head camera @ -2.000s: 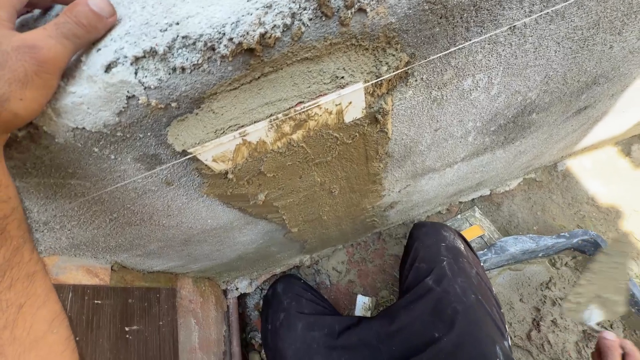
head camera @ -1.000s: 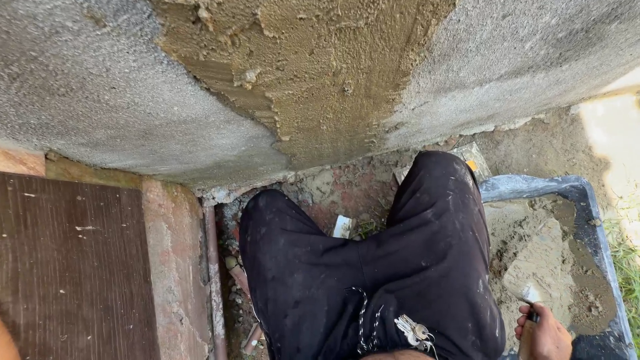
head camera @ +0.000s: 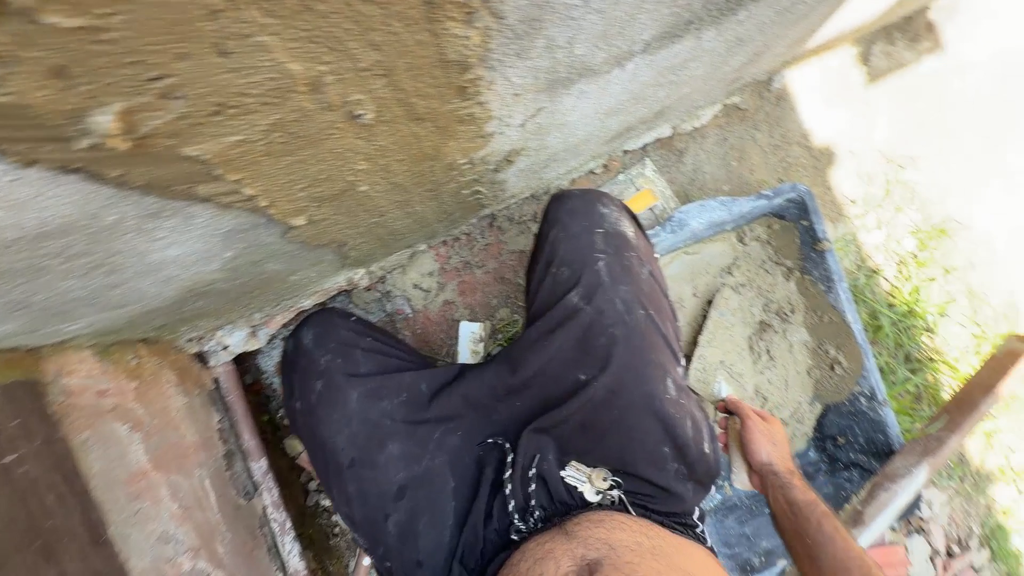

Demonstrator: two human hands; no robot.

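Note:
My right hand grips the handle of a trowel, whose mortar-coated blade rests in the wet mortar of a black plastic mixing tub. The tub lies beside my right knee. In front of me rises a grey rendered wall bearing a broad patch of damp brown mortar. My left hand is out of view.
A float with a yellow part lies between my knee and the wall. A small white piece is on the ground between my legs. A wooden post slants beside the tub, near grass. A brown panel stands at left.
My left hand, on top of the wall two seconds ago, has left the view. My right hand has brought the trowel down into the tub's mortar. The view has tilted down and right.

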